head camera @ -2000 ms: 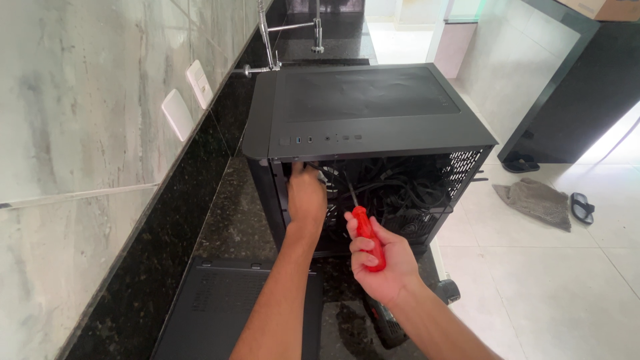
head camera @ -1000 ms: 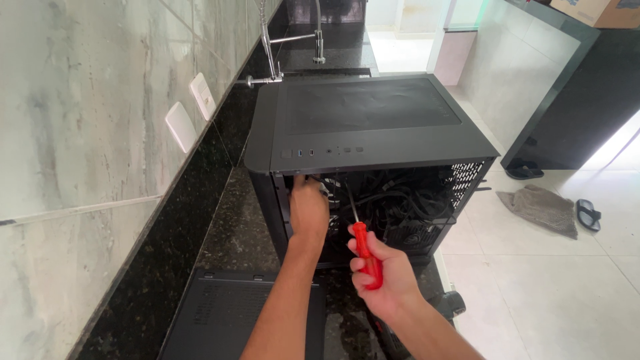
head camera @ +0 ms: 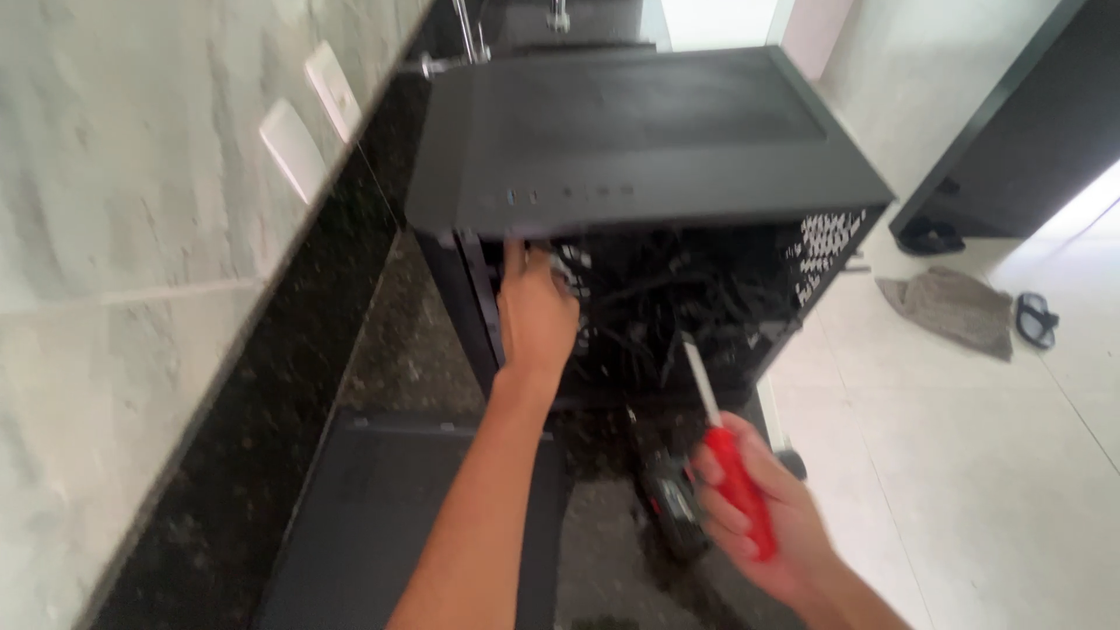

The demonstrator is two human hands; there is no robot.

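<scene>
A black computer case [head camera: 647, 114] stands on a dark stone counter with its near side uncovered, and black cables [head camera: 656, 297] fill the inside. My left hand [head camera: 535, 315] reaches into the front left part of the opening, just below the top edge. Its fingertips are partly hidden in shadow, so whether they grip anything does not show. My right hand [head camera: 761, 507] is closed around the red handle of a screwdriver [head camera: 739, 490]. The blurred shaft points up toward the lower right of the opening.
A detached black side panel [head camera: 402, 525] lies on the counter [head camera: 411, 350] at lower left. A black power tool [head camera: 674, 507] rests beside my right hand. Marble wall with white plates [head camera: 293, 149] borders the left; a chrome faucet [head camera: 472, 44] stands behind. Cloth [head camera: 954, 306] and sandal [head camera: 1037, 319] are on the floor.
My right hand has drawn the screwdriver down and to the right, away from the case's opening. My left hand stays inside the upper left of the case.
</scene>
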